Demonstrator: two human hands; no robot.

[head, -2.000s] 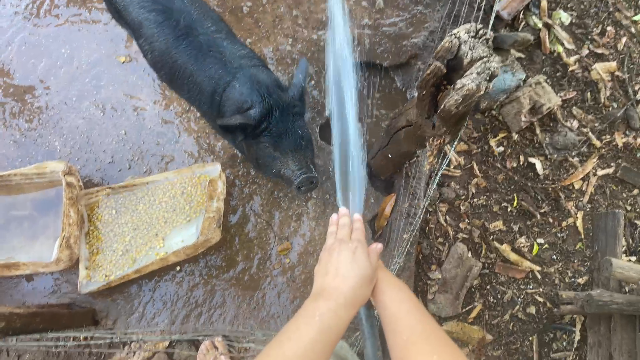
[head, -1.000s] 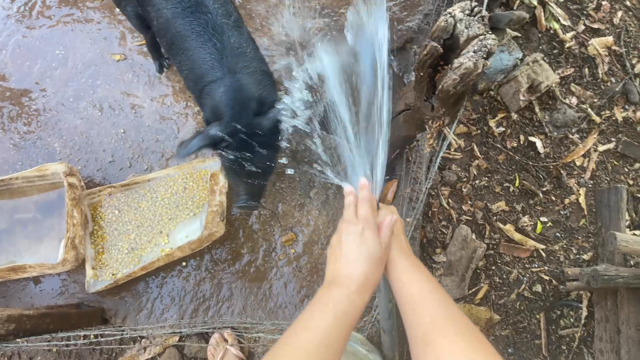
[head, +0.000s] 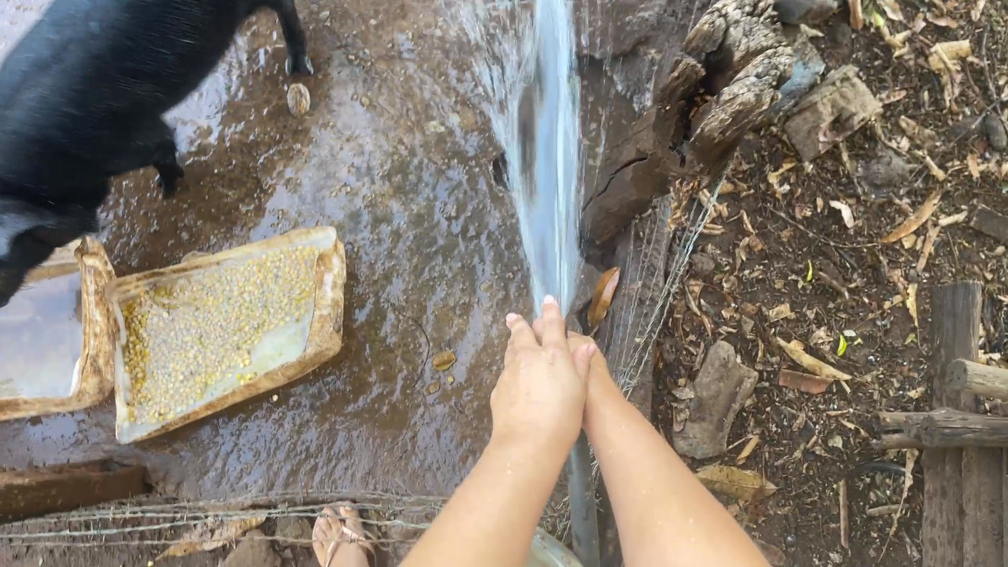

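Observation:
Water (head: 551, 173) sprays forward in a wide stream from the end of a grey hose or pipe (head: 582, 496). Both hands meet around that end. My left hand (head: 539, 386) lies on top, its fingers pointing forward along the water. Beneath it and to its right is my right hand (head: 596, 374), mostly hidden, gripping the hose end. To the left of the hands, a trough (head: 335, 303) holds yellowish corn kernels in some liquid. A second trough (head: 96, 331) with water stands beside it. A black pig (head: 118, 87) is at the upper left, its head over the water trough.
A wire fence (head: 220, 520) runs along the bottom, with a sandaled foot (head: 342, 535) beyond it. A weathered log (head: 732, 87) and more wire edge the wet ground on the right. Wooden posts (head: 953, 339), stones and dry leaves lie farther right. A wooden beam (head: 71, 488) is at lower left.
The pig has moved left, away from the spray and over to the water trough. The stream has swung and spread in shape. Both hands stay together at the hose end.

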